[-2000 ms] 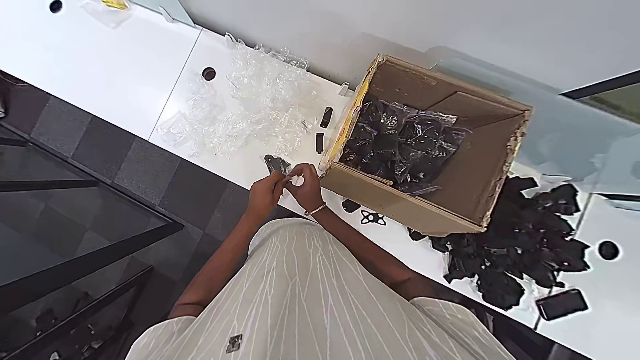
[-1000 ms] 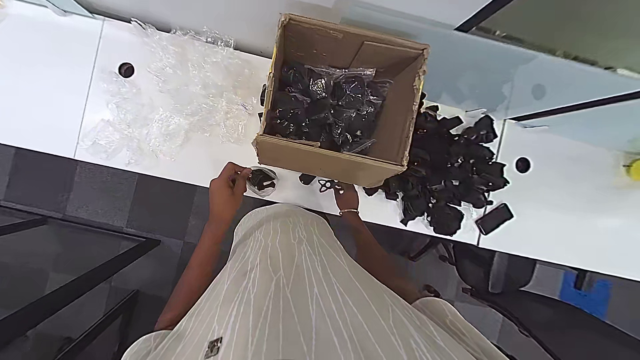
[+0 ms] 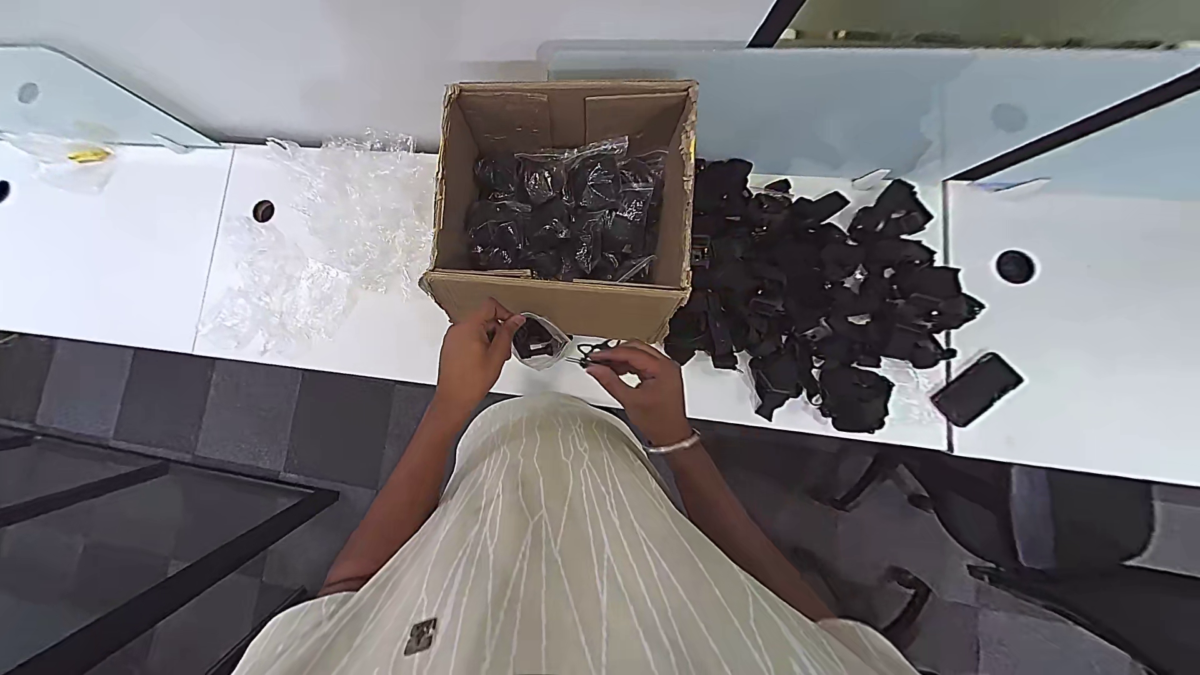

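My left hand (image 3: 480, 352) pinches the rim of a small clear plastic bag (image 3: 541, 360), with black items inside, at the table's front edge below the cardboard box. Close to the bag's right side, my right hand (image 3: 645, 382) holds a small black looped part (image 3: 596, 351) between thumb and fingers. Its exact kind cannot be told. Just beyond both hands stands the open cardboard box (image 3: 562, 305), which holds several clear bags of black items (image 3: 553, 220).
Crumpled clear plastic bags (image 3: 328, 244) lie left of the box. A heap of black items (image 3: 816, 281) spreads to its right, beside a black rectangular object (image 3: 977, 389). Glass panels line the table's back. An office chair (image 3: 1050, 525) stands at lower right.
My right hand has lifted the black looped part off the table and brought it close to the bag. My left hand has taken the bag's rim. The view has shifted.
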